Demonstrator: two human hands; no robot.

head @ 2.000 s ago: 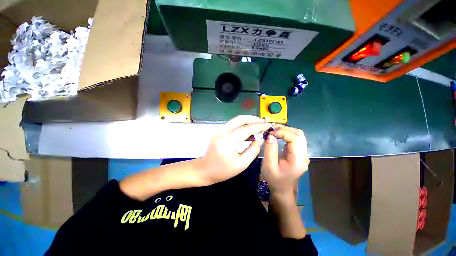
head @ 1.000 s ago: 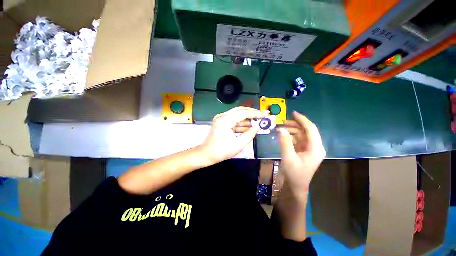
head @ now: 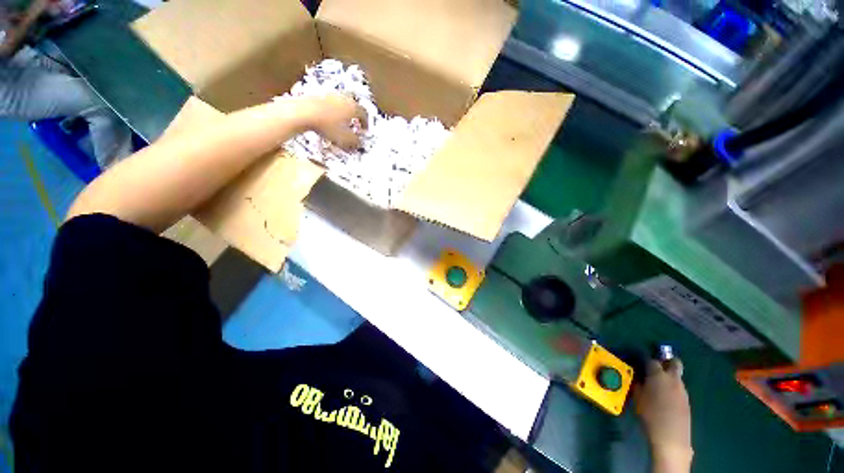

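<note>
White plastic impellers [head: 398, 152] lie heaped in the open large carton [head: 514, 162]. My left hand [head: 341, 120] is in the carton on the heap; its fingertips are among the white parts and I cannot tell if it grips one. My right hand [head: 659, 383] is on the green bench beside the right yellow button box, at a shiny metal ring [head: 666, 352]; its fingers are blurred and their hold cannot be told. The black round press fixture [head: 548, 298] sits on its green plate, with no white part showing on it.
Yellow boxes with green buttons, left [head: 455, 276] and right [head: 608, 378], flank the fixture. The green press head [head: 689, 249] and orange control box [head: 800, 383] stand at the right. A seated person's leg [head: 55, 97] shows at the upper left.
The view has turned and shifted towards the carton. My hands have parted: the left went into the carton, the right to the metal rings. The white part with a dark centre is no longer seen.
</note>
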